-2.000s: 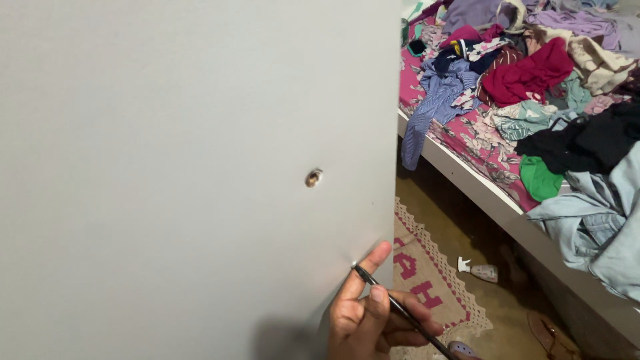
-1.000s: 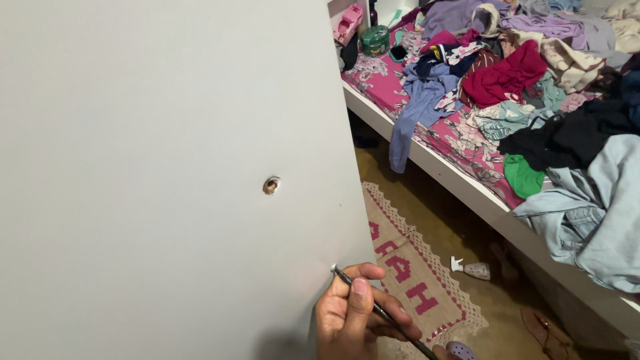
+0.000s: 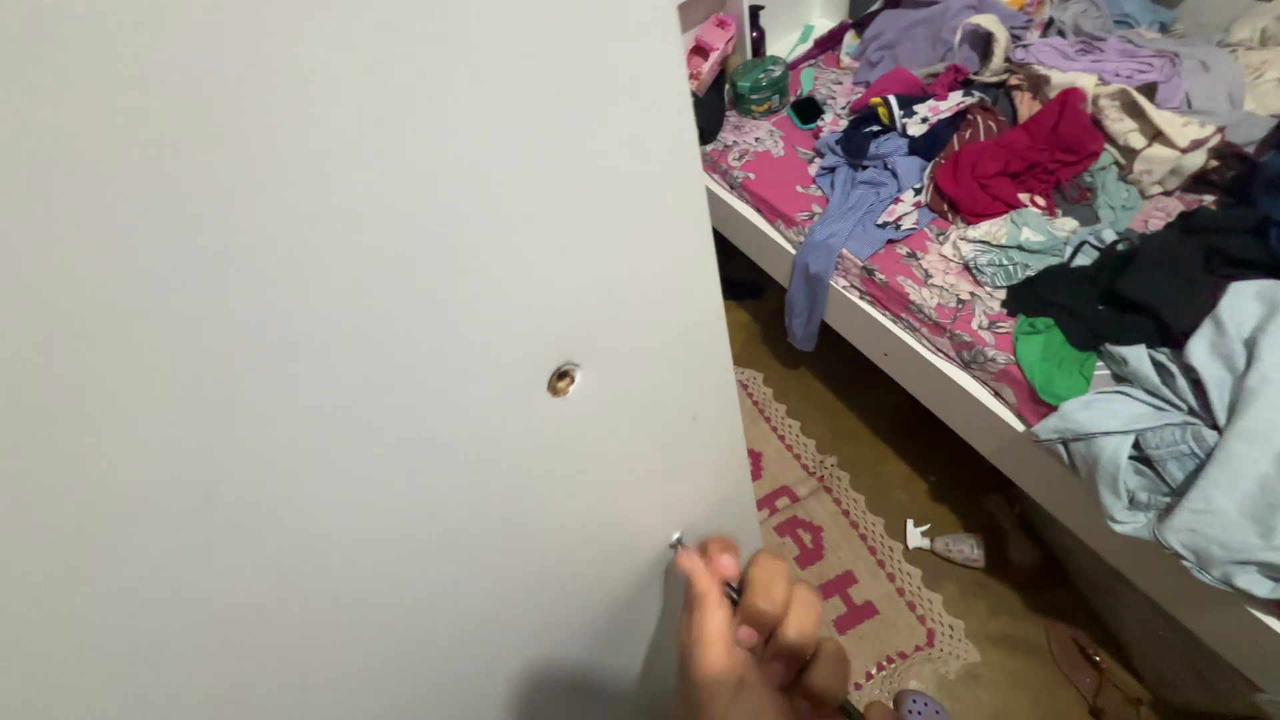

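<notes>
My right hand is at the lower middle, beside the free edge of a pale grey flat panel. Its fingers are curled around a thin dark rod-shaped tool, mostly hidden by them. The tool slants down to the right, its upper end close to a small shiny metal spot on the panel; whether they touch cannot be told. Up and to the left of the hand, the panel has a rough-edged round hole. My left hand is not in view.
A bed with a white frame stands at the right, heaped with clothes. On the floor lie a lettered, lace-edged rug, a spray bottle and footwear. A green tub sits at the bed's far corner.
My right hand keeps hold of the tool, but its fingers are now curled more around it and cover more of it. The view has shifted, showing more of the bed's far corner.
</notes>
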